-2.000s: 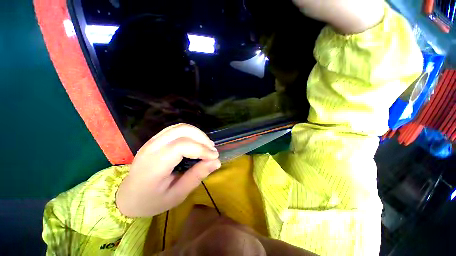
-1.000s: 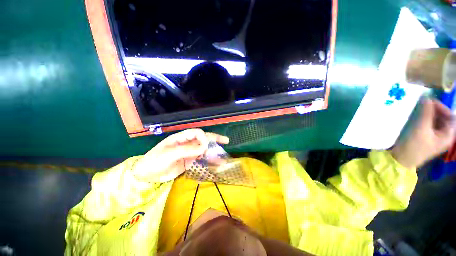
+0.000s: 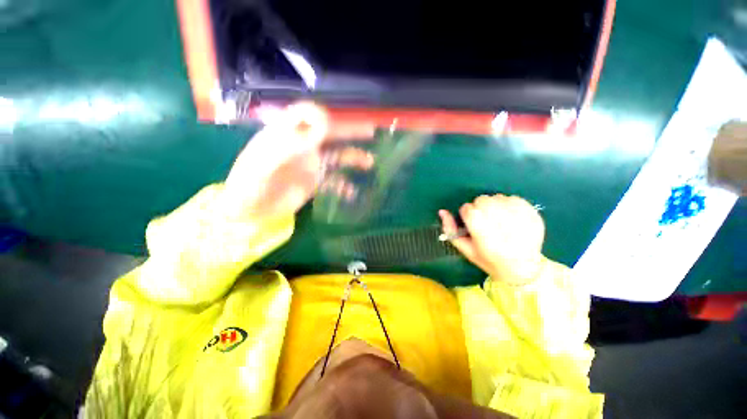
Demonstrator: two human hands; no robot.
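The glossy black display panel (image 3: 426, 49) lies in a red frame (image 3: 475, 123), with small silver pieces at its near corners. My left hand (image 3: 282, 168) is blurred by the frame's near left edge. Its fingers hold a clear film sheet (image 3: 368, 184), also blurred, over the green surface. My right hand (image 3: 504, 233) is low over the surface, with thumb and finger closed on a small silvery thing (image 3: 450, 236), too small to name surely. A dark perforated patch (image 3: 401, 245) lies just left of these fingertips.
The green work surface (image 3: 98, 164) runs under everything. At the right lies a white board (image 3: 631, 245) with a blue cluster (image 3: 681, 204) and a brown cardboard tube (image 3: 731, 155) at the picture's edge. Something red (image 3: 721, 306) shows below the board.
My right hand has come back from beside the white board to the near edge, right of the perforated patch. My left hand has moved the film forward, towards the frame. The view has shifted.
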